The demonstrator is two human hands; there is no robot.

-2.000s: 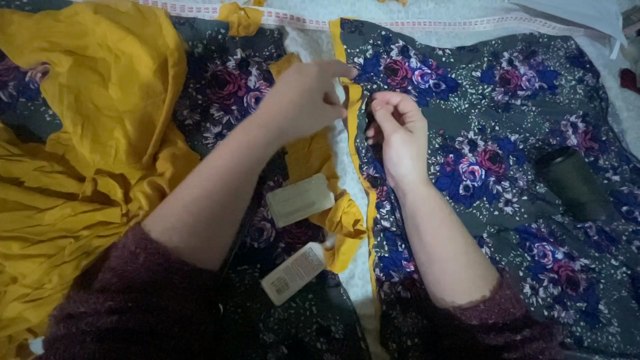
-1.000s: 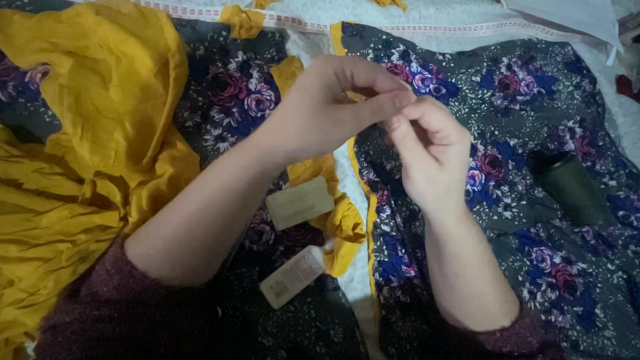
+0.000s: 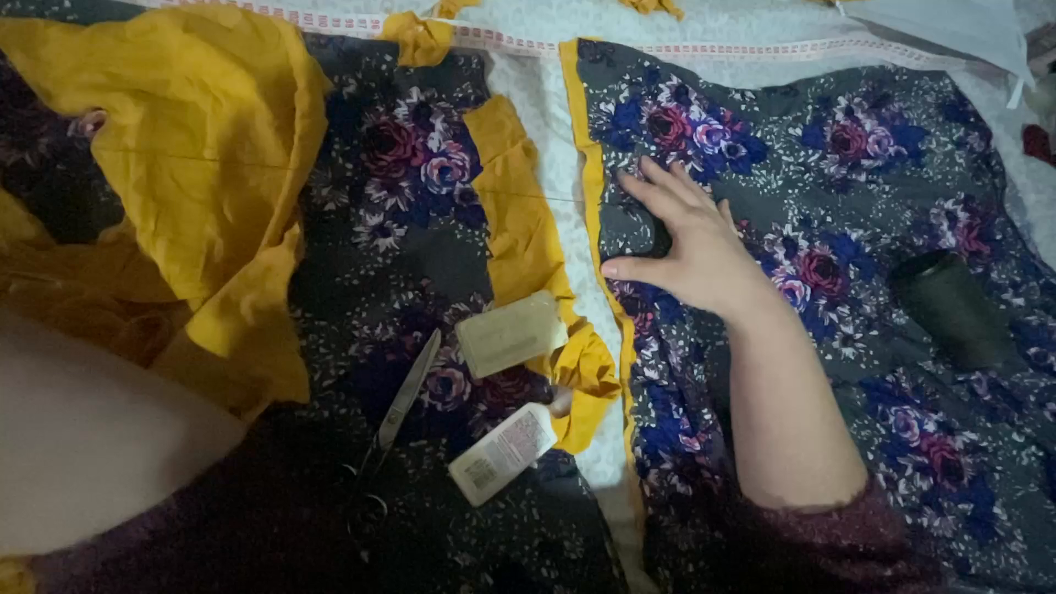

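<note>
My right hand (image 3: 693,239) lies spread on the dark floral fabric (image 3: 874,198), fingertips near its narrow yellow edging (image 3: 592,181). My left hand is out of view; only its forearm crosses the lower left, over the bunched yellow cloth (image 3: 239,99). A thin dark thread (image 3: 540,195) runs from near the yellow edging leftward across the yellow strip and the yellow cloth. Scissors (image 3: 400,404) lie on the left floral fabric (image 3: 396,272), their handles in shadow. Beside them are a pale rectangular card or block (image 3: 507,334) and a white printed tag (image 3: 503,454).
A dark spool or cylinder (image 3: 953,309) lies on the right fabric. A measuring tape (image 3: 511,43) stretches across the top. A crumpled yellow strip (image 3: 516,214) lies left of the pale gap between the floral pieces. White material (image 3: 949,33) sits at the upper right.
My hands were together near the yellow edging and have parted. My left hand has moved left out of view, uncovering the scissors. My right hand has opened flat on the fabric.
</note>
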